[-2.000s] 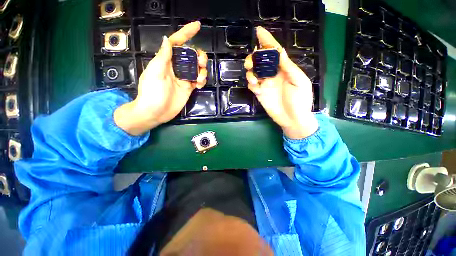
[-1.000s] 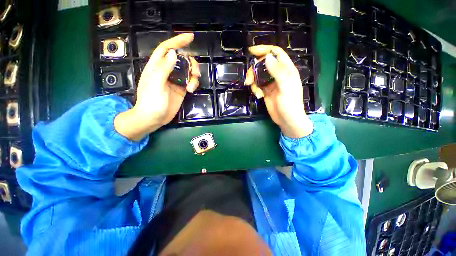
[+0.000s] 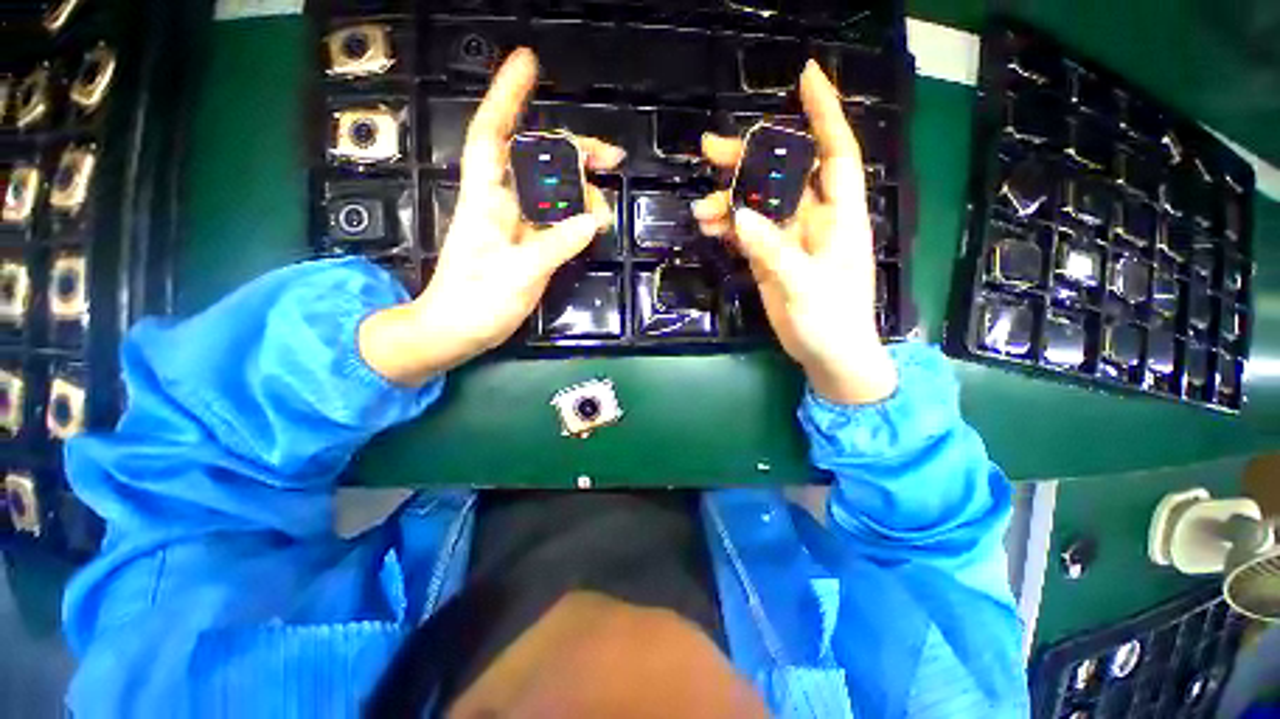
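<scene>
My left hand (image 3: 484, 260) holds a smartwatch (image 3: 548, 177) without strap, its black screen facing up with small white, blue, red and green marks. My right hand (image 3: 810, 260) holds a second smartwatch (image 3: 774, 172), tilted a little, with similar coloured marks. Both index fingers point up, away from the watches. Both hands are above a black blister tray (image 3: 484, 346). In its left column, two gold watches (image 3: 367, 134) and a dark one (image 3: 354, 219) lie with round dark centres up. A single silver-white piece (image 3: 587, 407) lies on the green mat near the edge.
A left side tray (image 3: 124, 267) holds many gold and silver pieces. A right side tray (image 3: 1109, 267) has dark, shiny pockets. At the lower right are a small beige fan (image 3: 1210, 534), a lower tray (image 3: 1123, 660) and a small dark object (image 3: 1077, 558).
Both thumbs have moved off the screens and both index fingers have straightened. Both screens now show coloured marks. The whole view has shifted slightly.
</scene>
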